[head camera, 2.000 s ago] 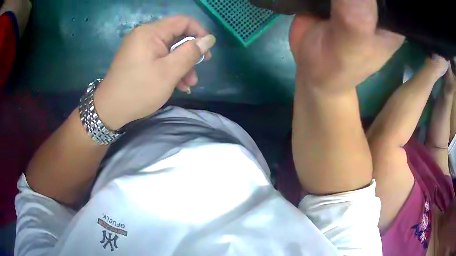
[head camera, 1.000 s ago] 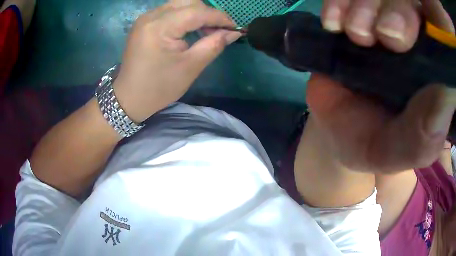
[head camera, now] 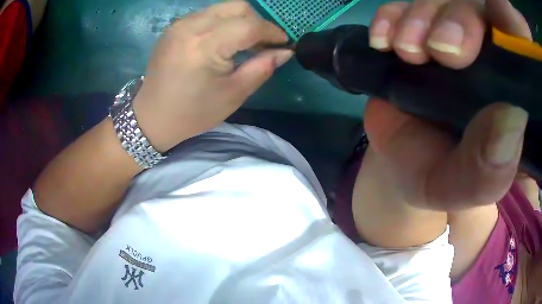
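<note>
My left hand, with the metal-band wristwatch, pinches a thin piece seen edge-on between thumb and forefinger, likely the small housing; fingers hide most of it. My right hand is wrapped around the thick black electric screwdriver with its yellow-orange strip. The screwdriver lies nearly level, its tapered nose pointing left, right up against the left fingertips. The bit is mostly hidden at that meeting point; I cannot tell whether it touches a screw.
The green screw tray lies on the dark green bench just beyond the screwdriver nose, cut off by the top edge. Tiny specks dot the bench at upper left. A person in red clothing is at far left, another in a magenta garment close at right.
From two seconds ago, the screwdriver has come into view from the upper right and its nose has met my left fingertips. The light-rimmed piece has turned edge-on. Over the last second both hands moved little.
</note>
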